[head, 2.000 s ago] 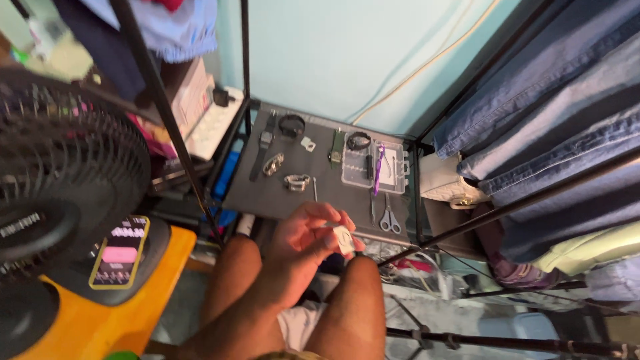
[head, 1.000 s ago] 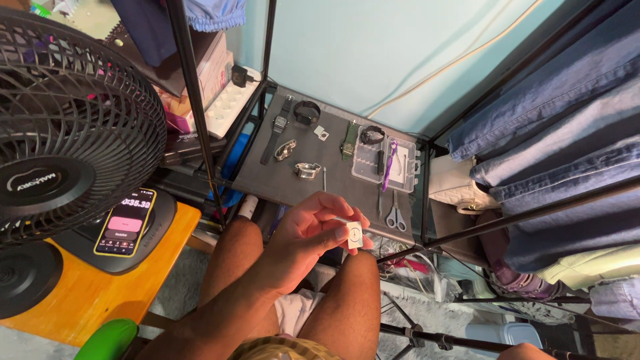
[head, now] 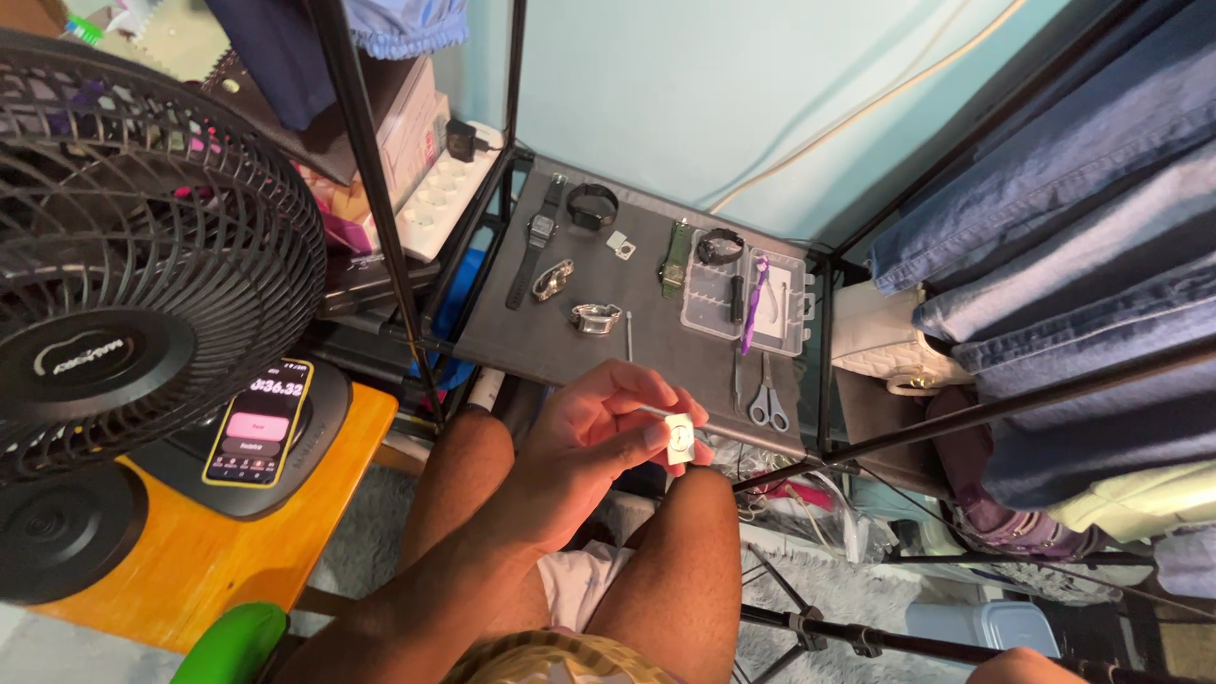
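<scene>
My left hand (head: 617, 423) holds a small white square piece with a round centre (head: 680, 438) between thumb and fingers, above my knees. At the bottom right edge shows a rounded bit of skin, perhaps my right hand (head: 1021, 668); its fingers are hidden. Beyond the left hand, on the dark fabric shelf (head: 655, 356), lie a black-strap watch (head: 541, 228), a black watch (head: 592, 206), two metal-band watches (head: 554, 279) (head: 597, 318), a green-strap watch (head: 675, 261), small pale squares (head: 621, 245) and a thin rod (head: 629, 335).
A clear plastic case (head: 712, 290) holds a dark watch (head: 720, 246) and a purple tool (head: 755, 304); scissors (head: 769, 402) lie nearby. Black rack poles (head: 375, 180) frame the shelf. A fan (head: 123, 351) and a phone (head: 258, 423) stand left, jeans (head: 1073, 171) hang right.
The left hand still holds the small white piece, which now faces the camera more squarely than two seconds ago. The view has shifted slightly.
</scene>
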